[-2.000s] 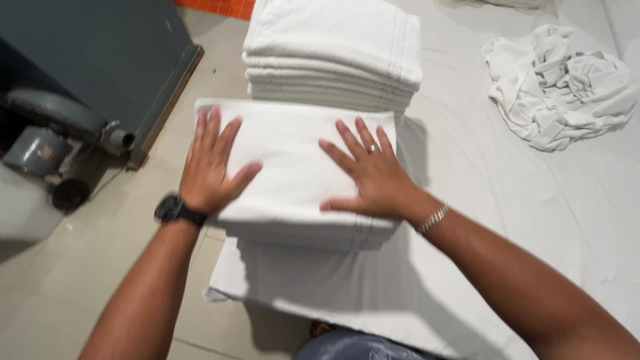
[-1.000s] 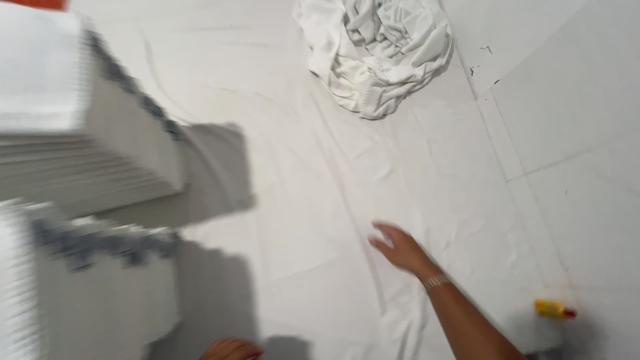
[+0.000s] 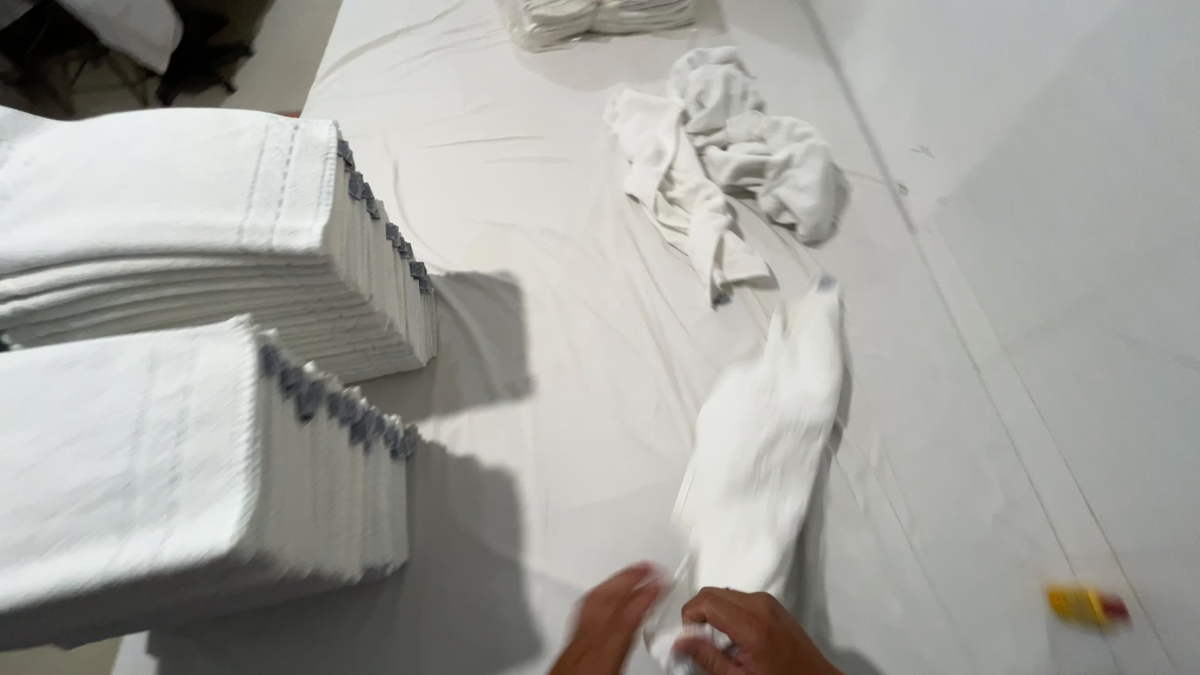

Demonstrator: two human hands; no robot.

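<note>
A white cloth [image 3: 764,441] stretches over the white-covered table, its near end at my hands at the bottom. My right hand [image 3: 745,628] is closed on that near end. Just left of it, my left hand [image 3: 609,614] is blurred beside the cloth's edge; whether it grips the fabric cannot be told. Crumpled white cloths [image 3: 727,159] lie beyond the far end. At the left stand two stacks of folded white towels, the nearer stack [image 3: 131,469] and the farther stack [image 3: 178,187], with grey tags along their edges.
A clear plastic-wrapped bundle of white cloth [image 3: 600,17] lies at the far edge of view. A small yellow and red object [image 3: 1087,605], blurred, is on the table [image 3: 984,281] at the lower right. Dark items stand on the floor at upper left.
My hands were flat on a towel stack; now both are over the table, the right gripping a cloth. One cloth now extends toward me, apart from the crumpled pile. The view has swung right.
</note>
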